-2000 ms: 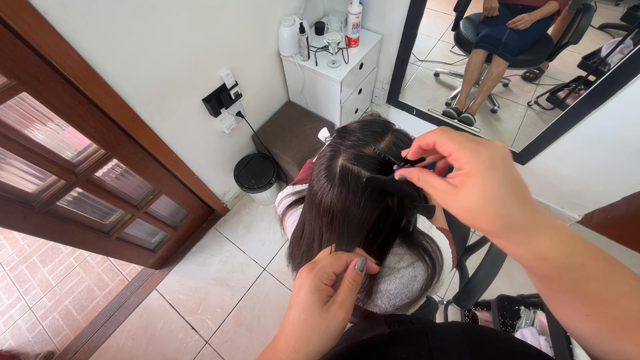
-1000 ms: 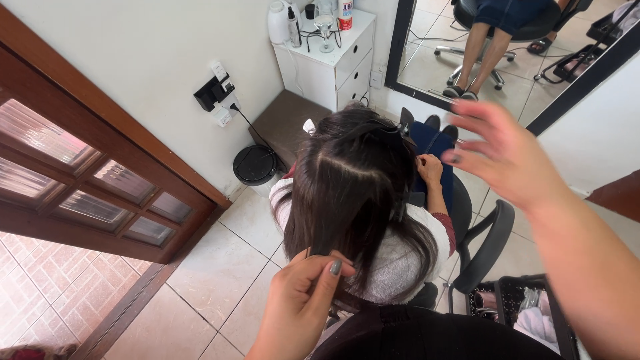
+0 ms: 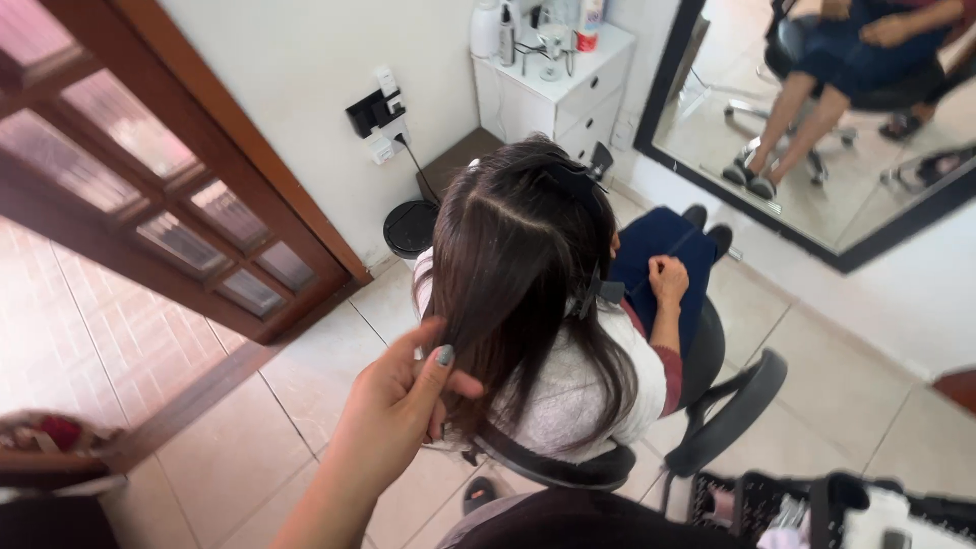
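Note:
My left hand (image 3: 408,396) grips a section of long dark hair (image 3: 496,267) at the back left of a seated person's head, thumb against the strands. A pale parting runs across the crown. One black hair clip (image 3: 598,293) hangs in the hair at the right side, near the shoulder. Another black clip (image 3: 579,175) holds hair at the top right of the head. My right hand is out of the frame. The seated person's hand (image 3: 668,280) rests over a dark blue garment on the lap.
A salon chair's armrest (image 3: 736,412) curves at the right of the seated person. Beyond stand a white drawer cabinet (image 3: 526,91) with bottles, a black-lidded bin (image 3: 410,229) and a black-framed mirror (image 3: 846,259). A black trolley (image 3: 732,503) is at lower right, a wooden door (image 3: 175,175) at left.
My right hand, at the top of the head with a dark item and then raised beside it, has left the view. My left hand stays at the hair. The view has shifted.

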